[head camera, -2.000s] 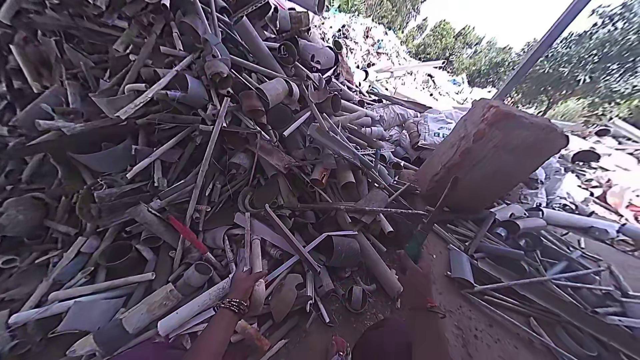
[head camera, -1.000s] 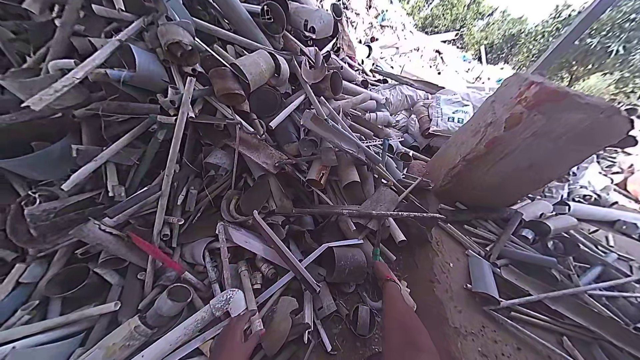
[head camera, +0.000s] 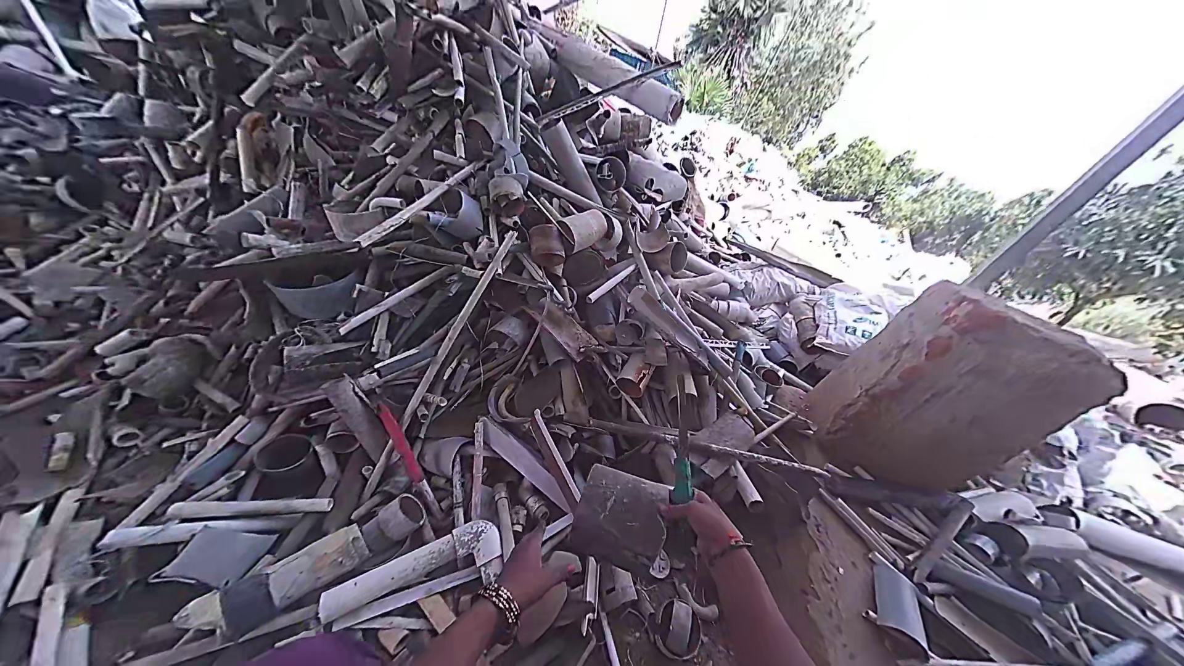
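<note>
My right hand (head camera: 705, 520) grips the green handle (head camera: 683, 481) of a tool whose thin, dark blade points up and away. Just left of that hand is a short, wide grey pipe piece (head camera: 622, 518), tilted over the scrap. My left hand (head camera: 532, 572), with a beaded bracelet at its wrist, is low among the pieces, left of the wide pipe piece; whether its fingers grip anything does not show clearly. A white elbow pipe (head camera: 416, 566) lies to its left.
A large heap of scrap pipes (head camera: 444, 240) rises ahead and to the left. A big reddish-brown block (head camera: 962, 388) leans at the right, with more pipes below it. A red strip (head camera: 400, 444) lies left of centre. Bare ground (head camera: 832, 573) shows beside my right forearm.
The wide grey pipe piece now stands tilted between my hands; one second ago a similar piece lay ahead of them. My left hand has moved away from the white elbow pipe's end.
</note>
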